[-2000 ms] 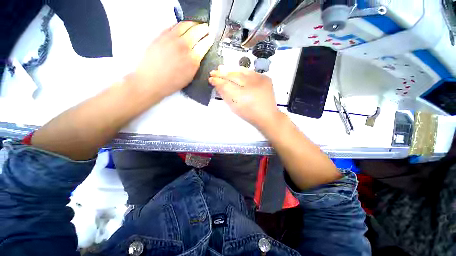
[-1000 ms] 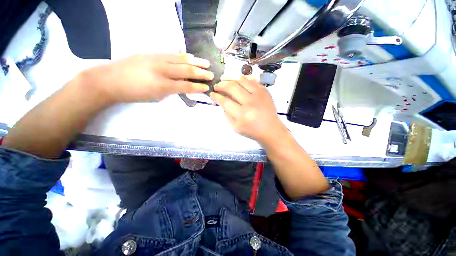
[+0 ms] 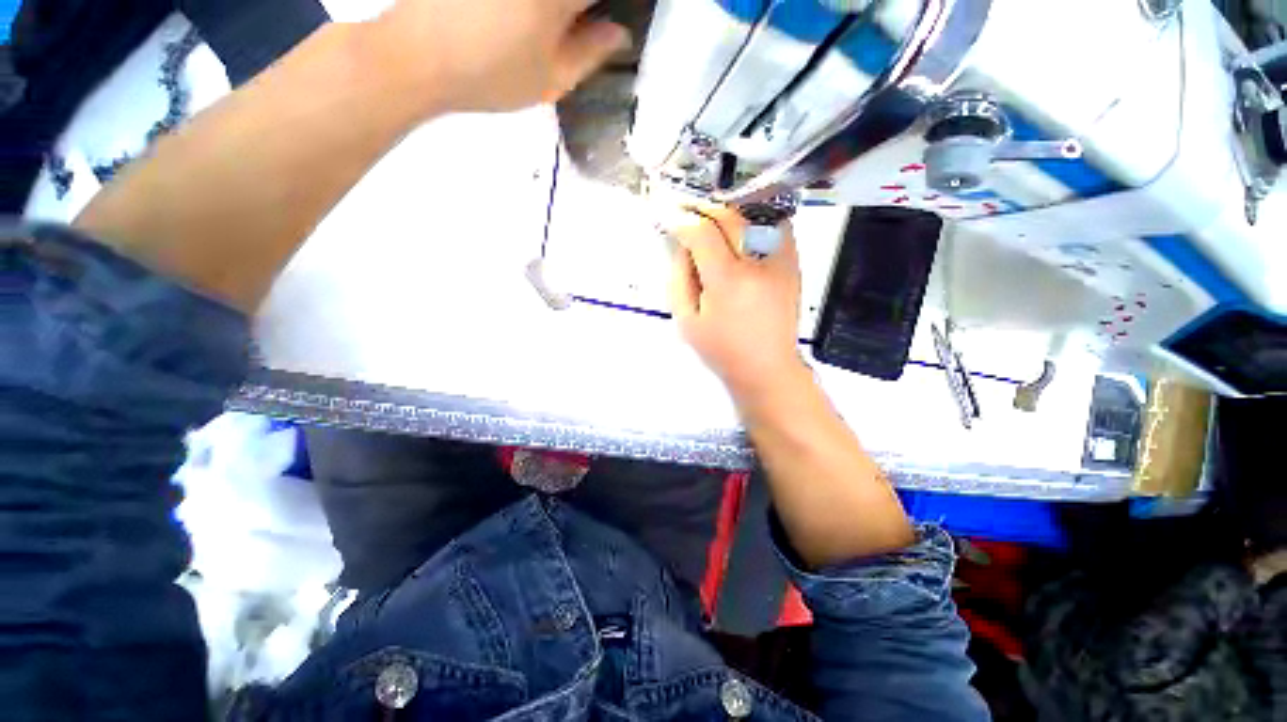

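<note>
The dark garment piece (image 3: 604,124) lies at the presser foot and needle area (image 3: 695,158), running up to the frame's top edge. My left hand (image 3: 494,54) is at the top, partly cut off, with its thumb and fingers on the piece's upper part; it looks slightly blurred. My right hand (image 3: 741,289) is just below and right of the needle area, fingers bent, fingertips close to the piece's near end. Whether they pinch anything cannot be seen. The white sewing machine (image 3: 847,85) stands above and right of the hands.
A smartphone (image 3: 878,294) lies right of my right hand. Slim silver tweezers or snips (image 3: 956,374) and a small brownish metal bit (image 3: 1037,385) lie farther right, then a grey-black box (image 3: 1114,420) and tan block (image 3: 1173,437). A measuring tape (image 3: 494,422) runs along the front edge. Stacked dark pieces (image 3: 261,31) are upper left.
My left hand has moved up and away from the needle area. The dark piece's near end has moved up to the presser foot. My right hand has shifted slightly right, its fingers more bent.
</note>
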